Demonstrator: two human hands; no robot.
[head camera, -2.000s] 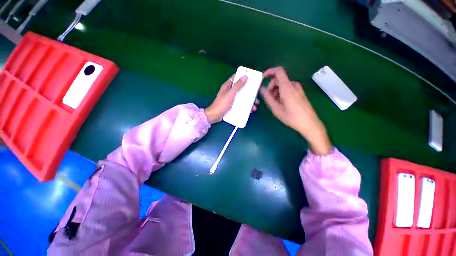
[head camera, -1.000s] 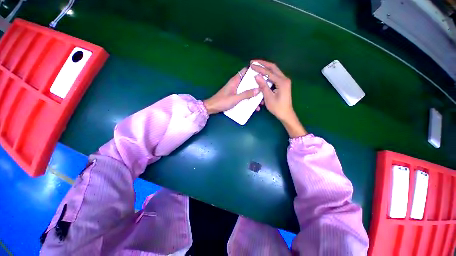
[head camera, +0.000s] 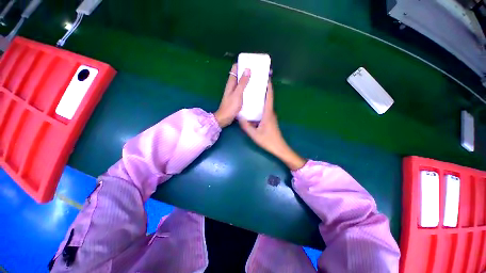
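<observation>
A white power bank (head camera: 254, 85) is held nearly upright above the green belt, its plain face toward me. My left hand (head camera: 233, 98) grips its left side, with the thumb on the face. My right hand (head camera: 266, 128) holds it at the lower end and along the right edge. No cable shows hanging from it; its far side is hidden.
A red tray (head camera: 47, 123) at left holds one unit with a black oval (head camera: 77, 93). A red tray (head camera: 418, 249) at right holds two plain units (head camera: 429, 199). Two white units lie on the belt at right (head camera: 370, 90), (head camera: 467, 130). Cabled units (head camera: 88, 6) lie at far left.
The cable that hung from the unit two seconds ago no longer shows. The unit has turned more upright and moved slightly up. My right hand has moved from its upper end to its lower end.
</observation>
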